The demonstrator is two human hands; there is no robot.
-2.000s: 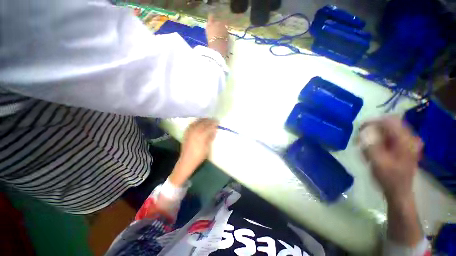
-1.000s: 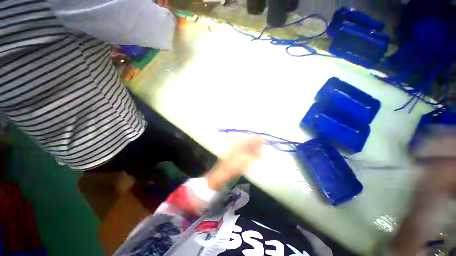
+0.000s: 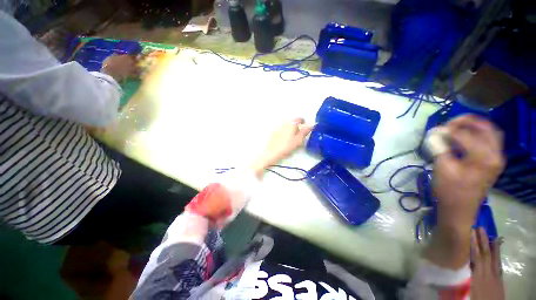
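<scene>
Two glossy blue cases [image 3: 348, 120] lie side by side at centre. A third blue case [image 3: 344, 192] lies slanted below them, with a thin blue cord [image 3: 287, 173] looping from its left end. My left hand [image 3: 288, 140] has its bent fingertips at the left end of the middle case; whether they pinch a cord cannot be seen. My right hand [image 3: 467, 161] is raised at the right, blurred, fingers curled, with a pale wrap at the fingertips. A cord runs from near the cases towards it; its grip is unclear.
More blue cases [image 3: 485, 222] and looped cords lie partly hidden at right, beside another person's hand [image 3: 485, 258]. Stacked cases [image 3: 349, 58], dark bottles [image 3: 264, 29] and a blue cord bundle [image 3: 420, 44] stand behind. A person's white sleeve [image 3: 53, 76] is at left.
The view has shifted. My left hand has moved right to the middle case. My right hand is back in clearer view. Another person's hand and more cases now show at lower right.
</scene>
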